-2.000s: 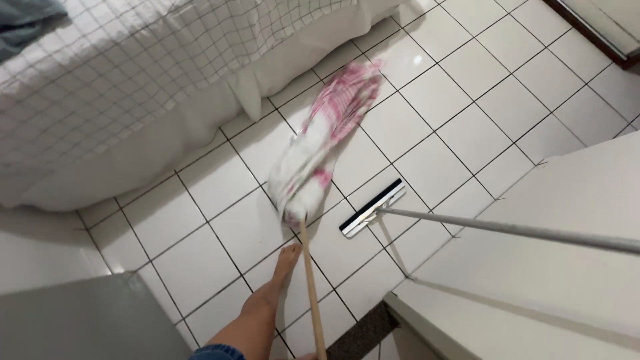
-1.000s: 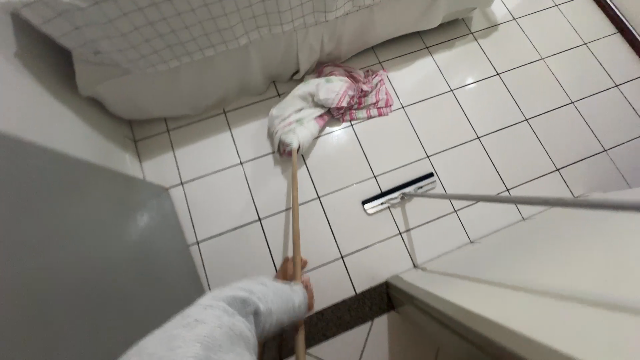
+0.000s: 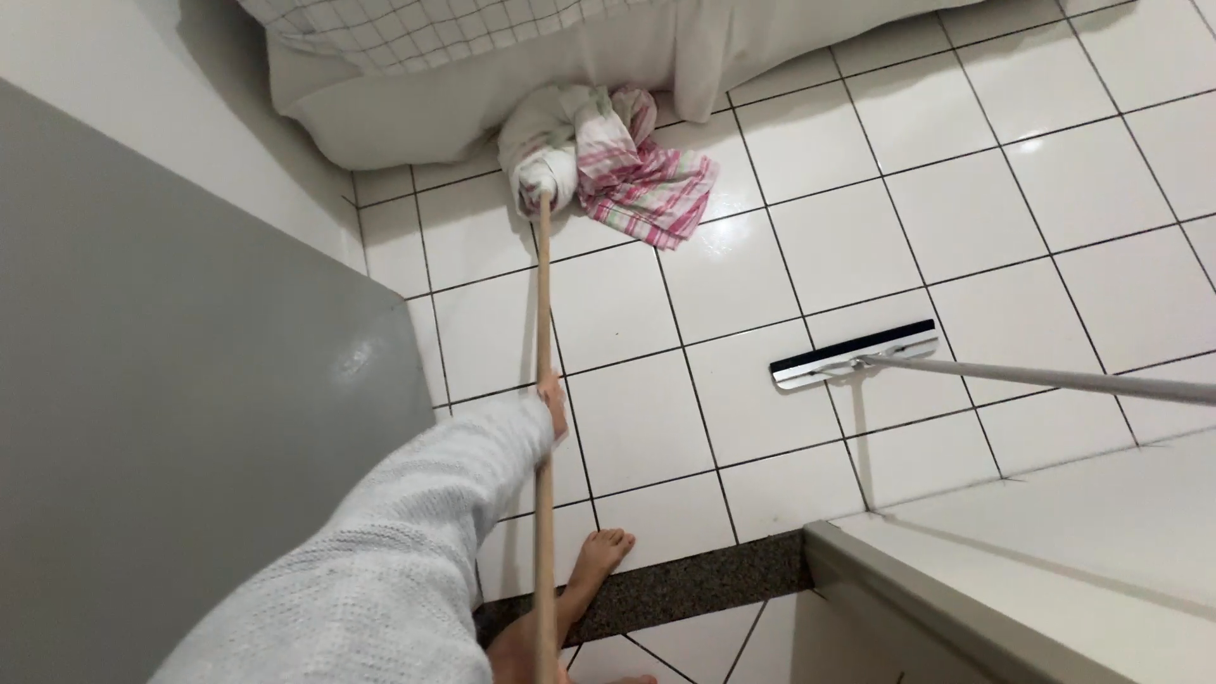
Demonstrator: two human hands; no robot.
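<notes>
My left hand [image 3: 553, 404], at the end of a light knitted sleeve, grips a long wooden pole [image 3: 544, 313] around its middle. The fingers are mostly hidden by the cuff and pole. At the pole's far end a white cloth with pink stripes [image 3: 651, 180] is bunched around the tip and lies on the white tiled floor, close against a light fabric cover hanging low. My right hand is out of view. To the right, a squeegee with a black rubber blade [image 3: 855, 356] rests on the tiles, its grey handle [image 3: 1045, 377] running to the right edge.
A grey door panel [image 3: 209, 380] stands at the left. The hanging cover [image 3: 399, 104] spans the top. A bare foot [image 3: 598, 560] is beside a dark stone threshold [image 3: 703, 584], with a door frame [image 3: 912, 589] and white wall at lower right.
The cloth on the pole has moved away from me, up against the hanging cover, and its striped end is now bunched beside the tip. The sleeved arm has come into view since the earliest frame.
</notes>
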